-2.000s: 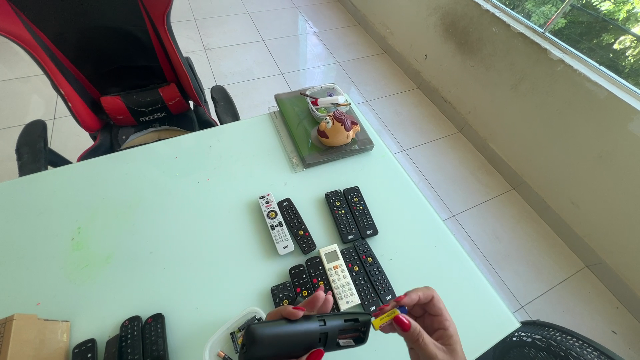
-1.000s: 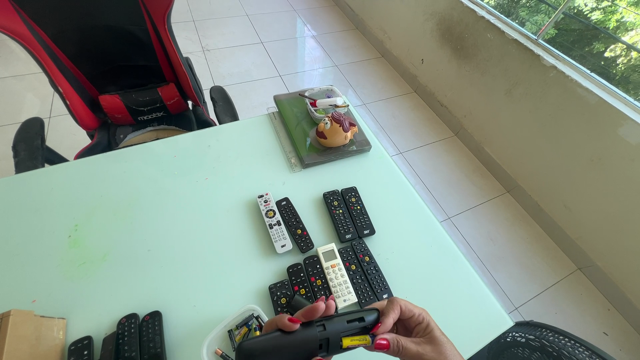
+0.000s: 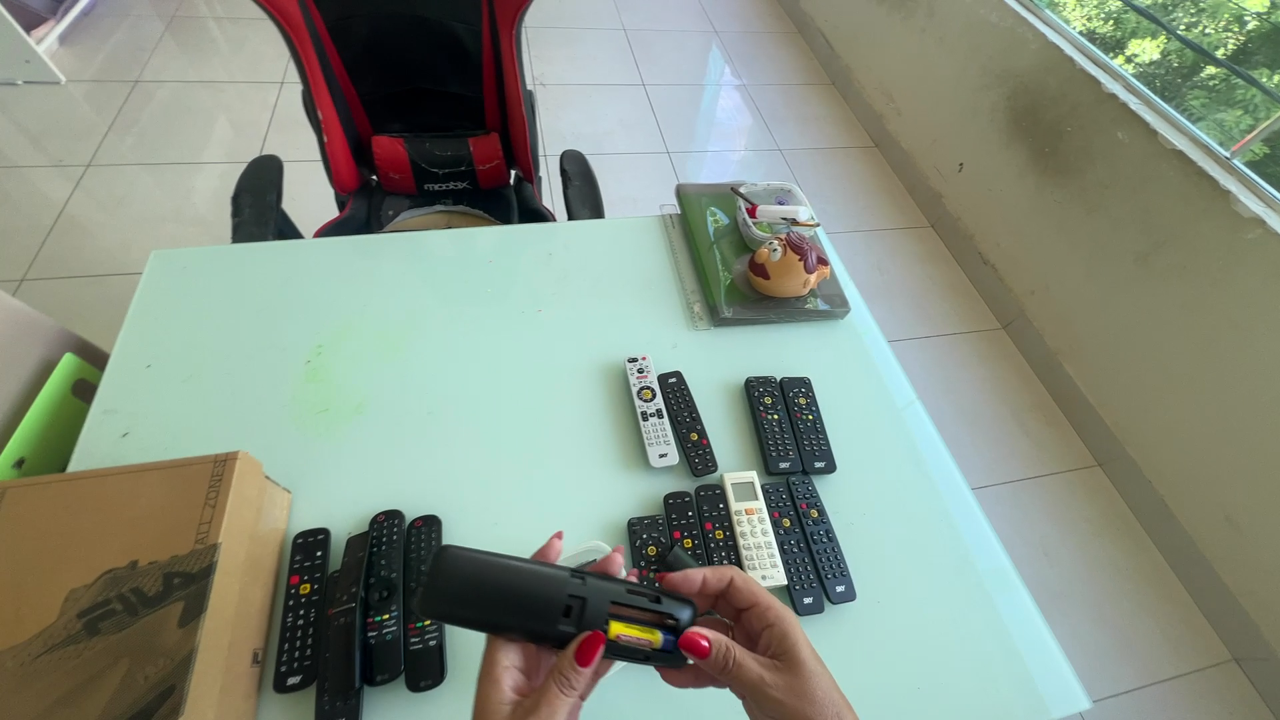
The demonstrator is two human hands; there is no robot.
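Observation:
My left hand [image 3: 545, 660] holds a black remote control [image 3: 520, 595] with its back facing up and its battery compartment uncovered. A yellow and blue battery [image 3: 638, 636] lies in the lower slot of that compartment. The thumb of my right hand [image 3: 745, 640] rests at the battery's end, and its fingers touch the remote's right end. A small black piece [image 3: 679, 560] shows by the right fingertips. Behind the hands lie a cream remote with a display [image 3: 752, 530] and several black remotes [image 3: 820, 540]. A white container [image 3: 588, 553] is mostly hidden under the hands.
More black remotes [image 3: 385, 600] lie at the left beside a cardboard box [image 3: 110, 590]. A silver remote [image 3: 652, 410] lies mid-table. A green case [image 3: 712, 250] at the far edge bears a figurine [image 3: 788, 265] and a small tub. A red and black chair [image 3: 430, 120] stands beyond the glass table [image 3: 450, 350].
The battery, held by my right fingers outside the remote two seconds ago, now lies in the compartment. The view has swung left, showing more of the cardboard box.

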